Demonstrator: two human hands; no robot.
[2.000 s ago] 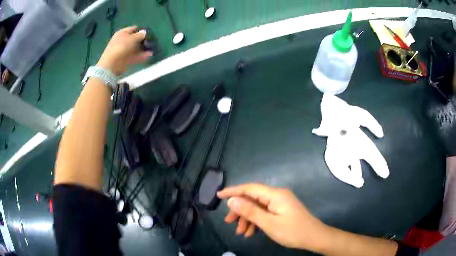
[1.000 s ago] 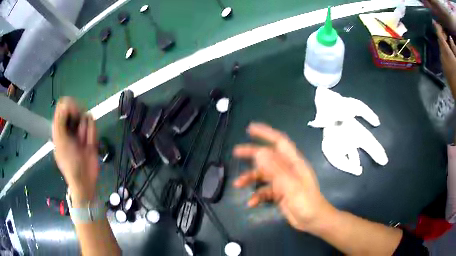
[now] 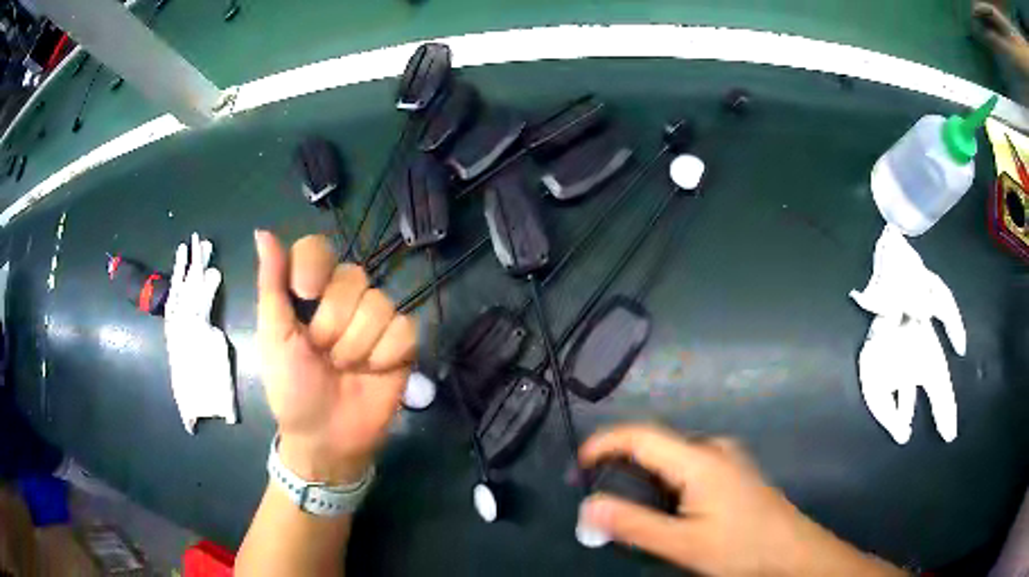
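Observation:
Several black gooseneck lamp units, with ridged oval bodies, thin stems and small round heads, lie in a loose pile on the dark green mat. My left hand is palm up, left of the pile, its fingers curled around a dark part. A stem from a black body above runs behind these fingers. My right hand is closed around a black piece at the pile's lower right, blurred. A white disc shows by its thumb. Another white disc shows beside my left hand.
A white glove and a red-and-black handled tool lie at left. Another white glove, a squeeze bottle and a tin are at right. The conveyor lies beyond the white strip. A person's hand shows top right.
My left hand came back from the conveyor with a unit, now beside the pile. My right hand moved down and closed on a black piece. The view shifted left, bringing the left glove in.

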